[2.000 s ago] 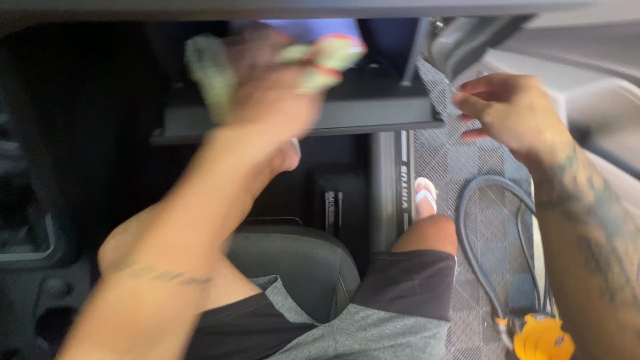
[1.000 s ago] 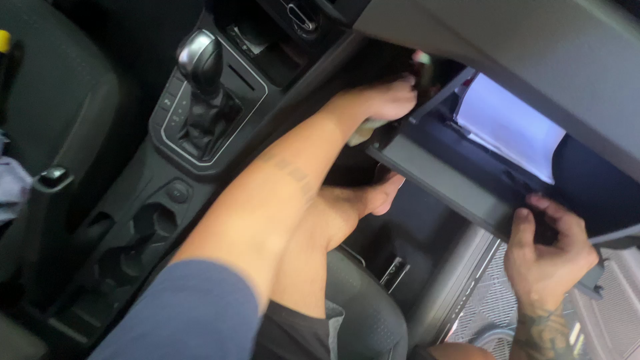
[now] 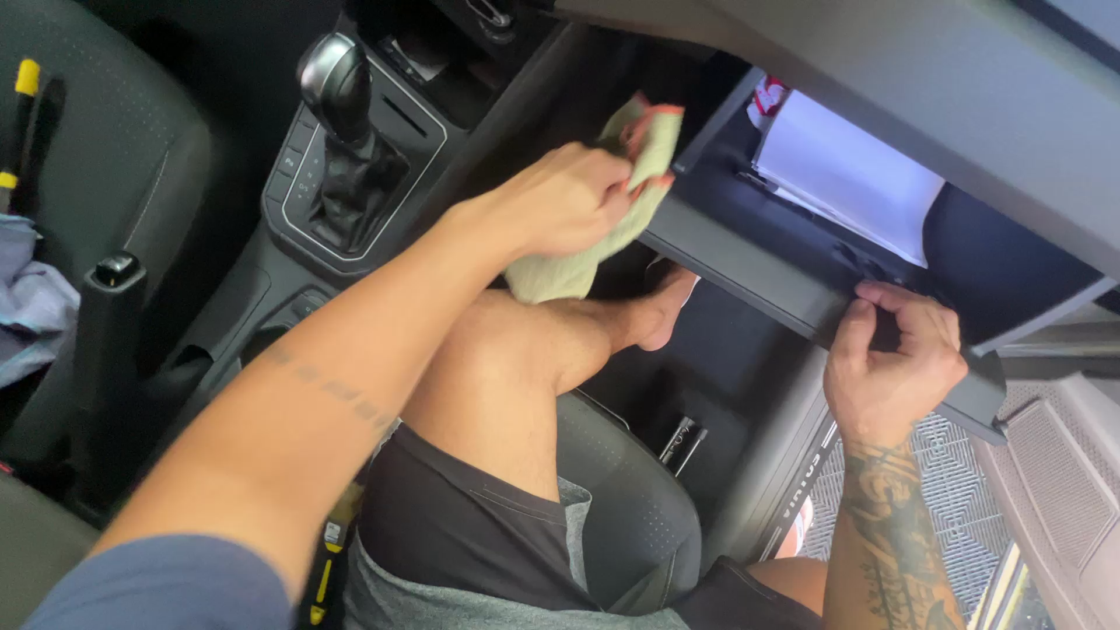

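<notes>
My left hand grips a pale yellow cloth with orange edging, which hangs in folds beside the left end of the lowered glove box lid. My right hand rests at the lid's inner edge, thumb and forefinger close together by the latch area; whether something small is between them cannot be told. Inside the glove box lie a stack of white papers and a small red and white item at the left corner.
At the left are the gear lever, the handbrake lever and a seat with a grey-blue cloth and a yellow and black tool. My bare knee is below the cloth. The door panel stands at the right.
The left hand and its cloth have come out from beside the glove box into plain view. The right hand, off the lid two seconds ago, stays at its edge. The view has swung left.
</notes>
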